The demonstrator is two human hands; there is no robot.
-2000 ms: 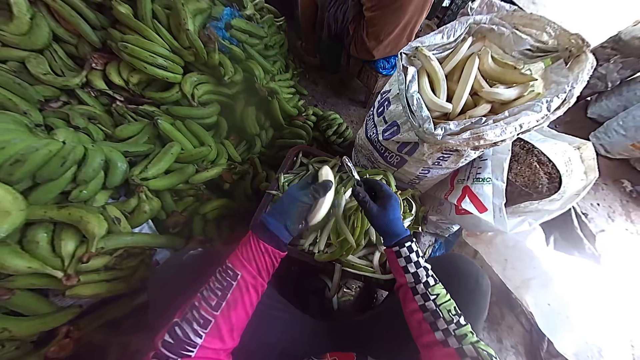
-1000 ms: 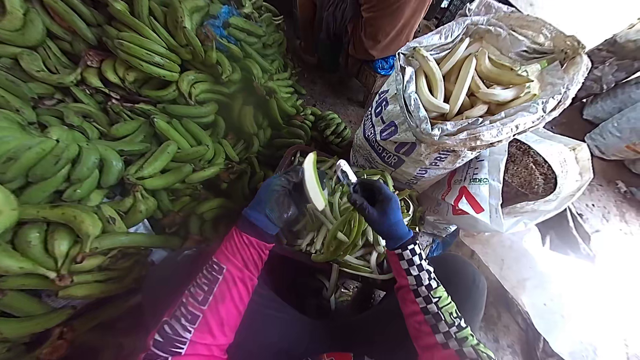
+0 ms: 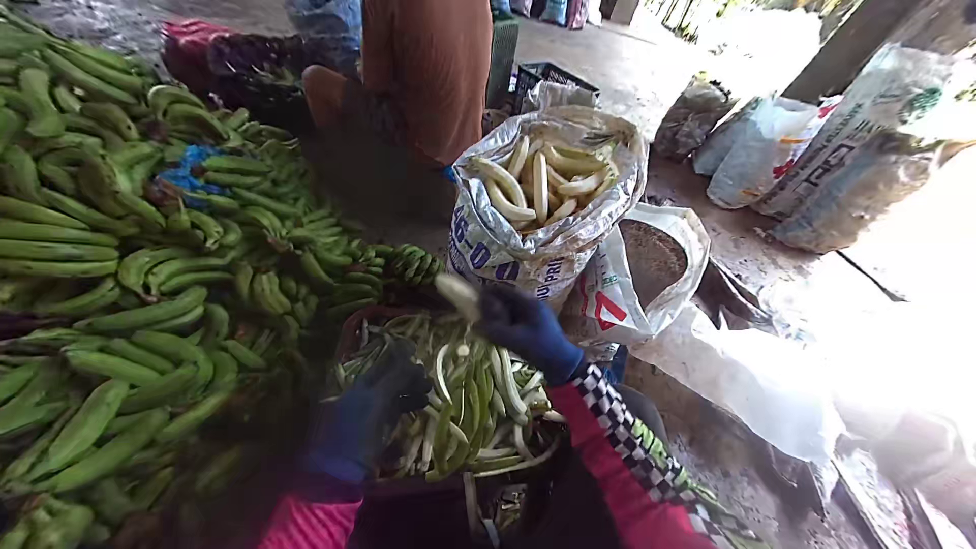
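My right hand (image 3: 526,324), in a blue and black glove, grips a peeled plantain (image 3: 457,296) that points up and left, blurred by motion. My left hand (image 3: 381,404), in a matching glove, hovers over the left part of a crate of green peels (image 3: 480,412); it is dark and blurred, and I see nothing in its fingers. Just beyond my right hand stands an open woven sack (image 3: 496,255) with peeled plantains (image 3: 541,183) in it. No knife can be made out in either hand.
Green plantain bunches (image 3: 168,305) are heaped on the left, with blue plastic (image 3: 187,175) among them. A white bag of brown grainy material (image 3: 652,263) adjoins the sack. A person in brown clothing (image 3: 427,76) is close behind it. Filled bags (image 3: 808,160) line the right back.
The peeled plantain, in my left hand two seconds ago, is now in my right hand, nearer the sack. My hands have moved apart. The view has tilted up.
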